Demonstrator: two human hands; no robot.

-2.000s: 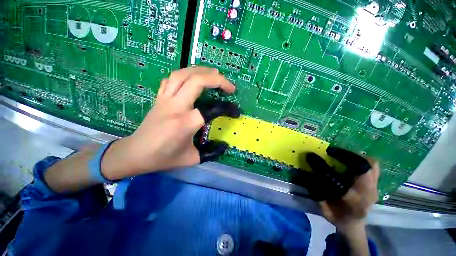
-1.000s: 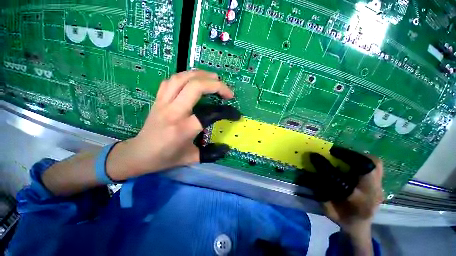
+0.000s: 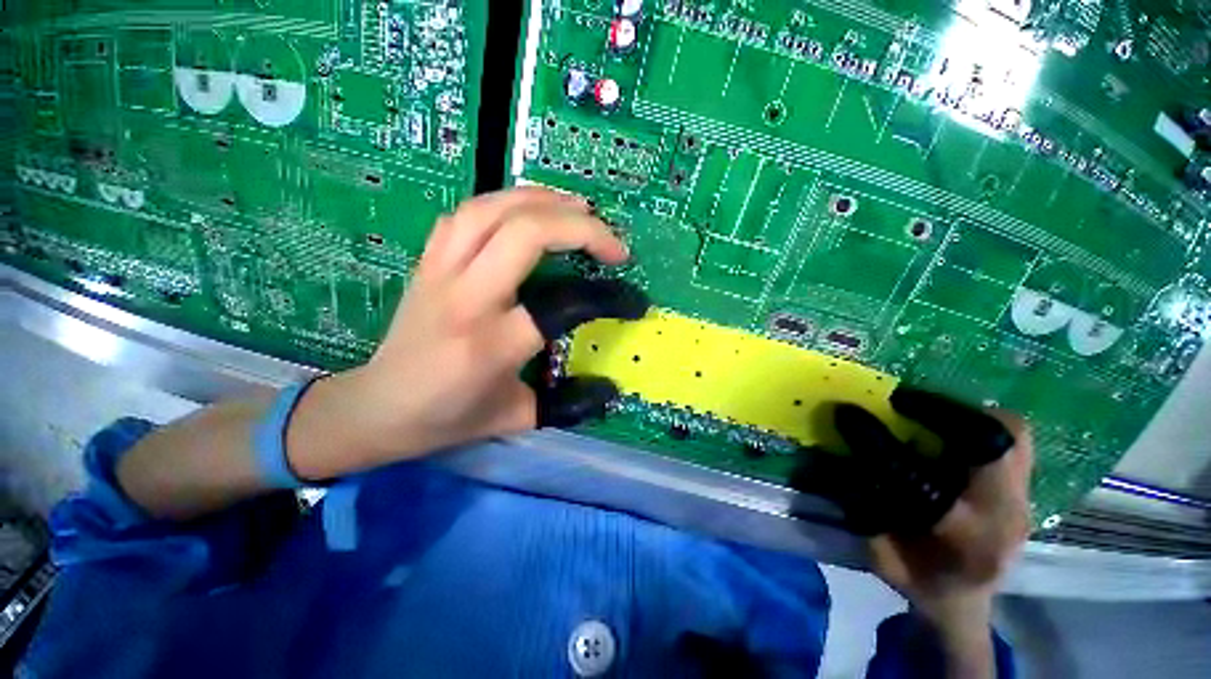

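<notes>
A yellow strip (image 3: pixel 724 375) with small holes lies over the lower edge of the right green circuit board (image 3: pixel 744 173), tilted down to the right. My left hand (image 3: pixel 465 325) grips its left end between a thumb and finger in black cots; the other fingers are bare and raised. My right hand (image 3: pixel 936 484) holds its right end with black-covered fingers. Small metal parts show along the strip's lower edge. Whether the strip sits flush on the board cannot be told.
A second green board (image 3: pixel 226 173) lies to the left, across a dark gap. A metal rail (image 3: pixel 638 496) runs along the near edge, close to the blue smock (image 3: pixel 531 584). Small red-and-white capacitors (image 3: pixel 607 93) stand on the right board. Bright glare hides part of it.
Both hands and the strip appear slightly further right in the view, and the right board's markings have shifted with them. The grip on both ends looks the same.
</notes>
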